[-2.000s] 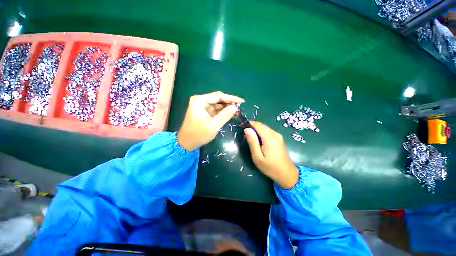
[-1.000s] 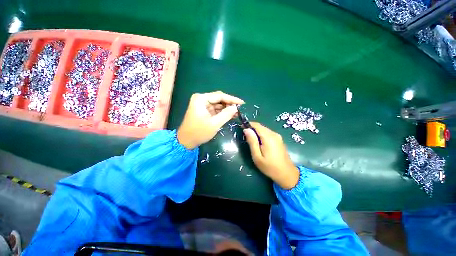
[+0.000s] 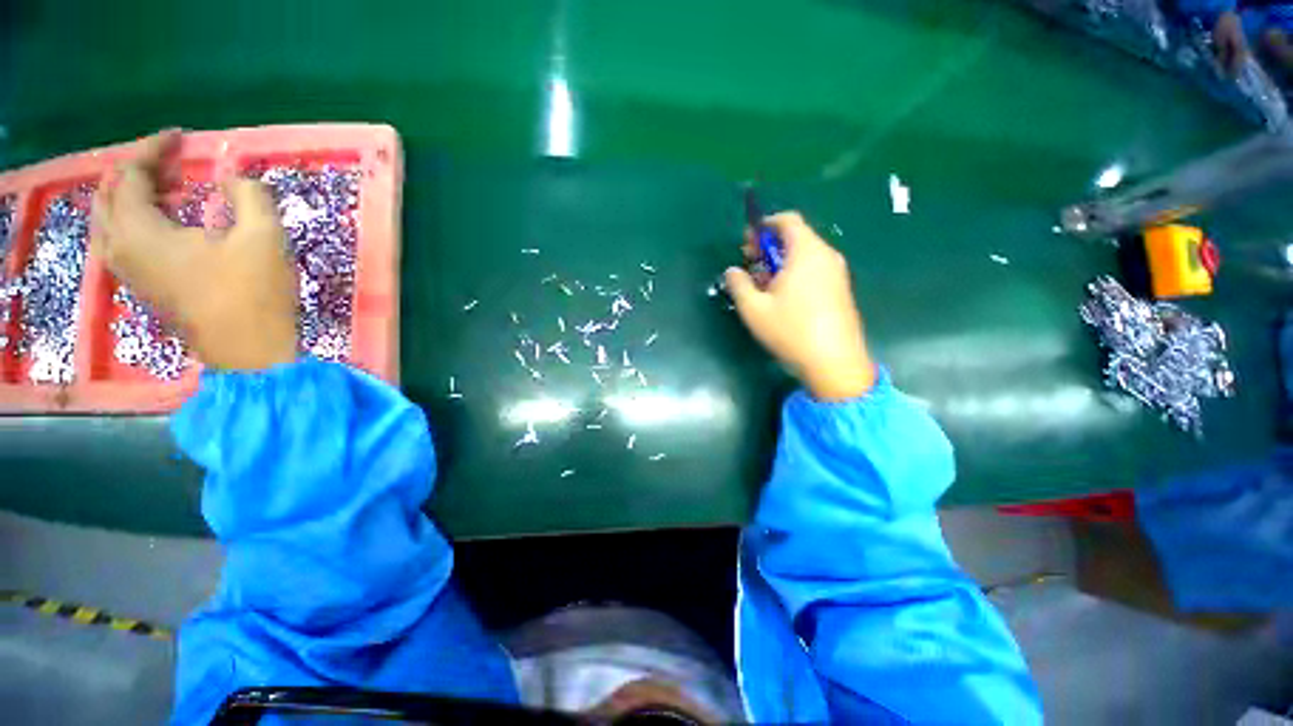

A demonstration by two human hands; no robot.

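Note:
My left hand is over the salmon-pink compartment tray at the left, its fingers apart above a section with small silvery parts; whether it holds a part cannot be told. My right hand holds the nippers, dark jaws pointing up and blue handles in the fingers, over the green bench. A small silvery bit shows by its fingertips. Thin pale slivers lie scattered on the bench between my hands.
The green bench spans the view. At the right are a silvery heap, a yellow box with a red knob and a grey metal bar. A white scrap lies beyond my right hand. Another person's hand shows at the upper right.
My left hand has moved left from the nippers to over the tray. My right hand has moved up and right. The small parts pile beside it no longer shows. The view has shifted.

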